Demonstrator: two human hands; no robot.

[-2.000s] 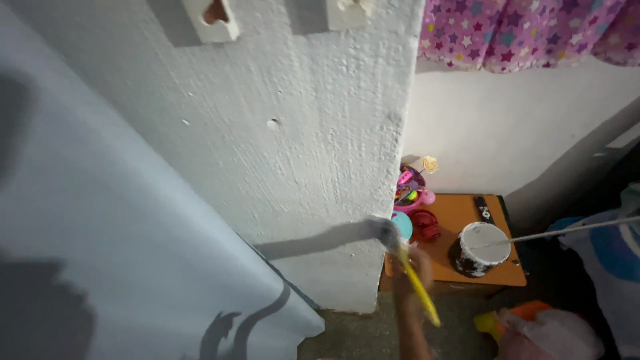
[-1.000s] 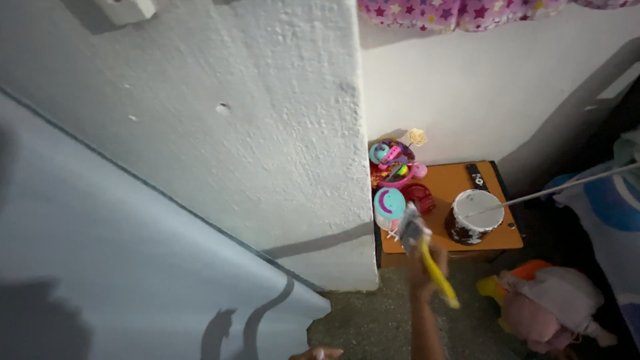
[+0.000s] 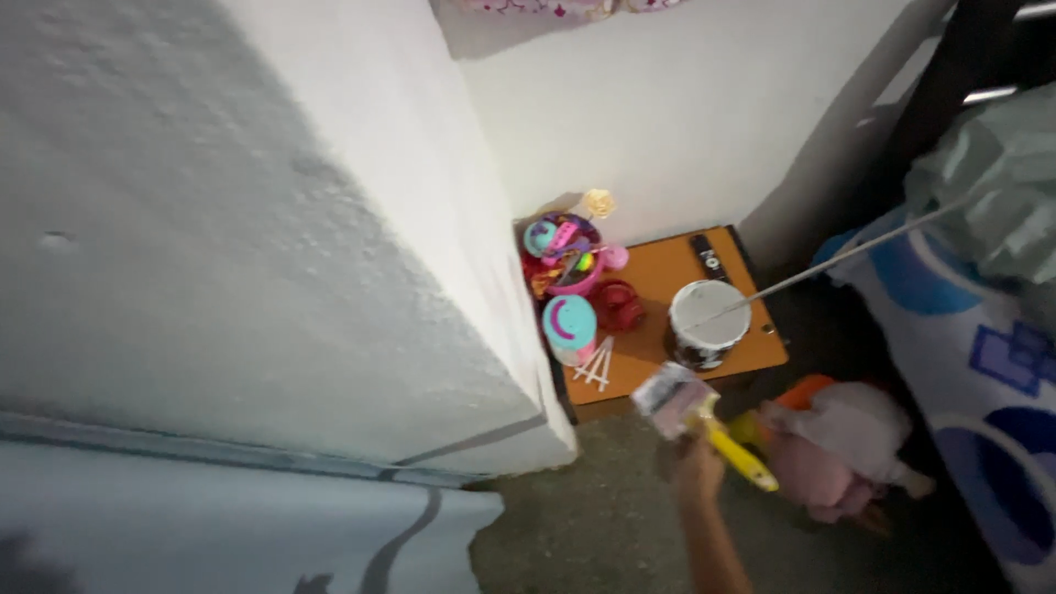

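My right hand holds a paintbrush with a yellow handle; its bristle end is pale with paint and points up and left, over the floor by the small table's front edge. Beyond it, on the orange-topped table, stands a bucket with white paint inside and white drips down its dark side. A thin pale rod reaches from the bucket toward the bed. To the left rises a white painted wall corner. My left hand is out of view.
The table also holds a pink basket of trinkets, a turquoise-lidded container, a red item, white sticks and a black remote. Cloths or soft toys lie on the floor beside the bed. A pale blue sheet hangs at lower left.
The brush, near the wall's corner two seconds ago, has moved away from it to the right. The fingers seen at the bottom edge one second ago are gone. The view has swung right.
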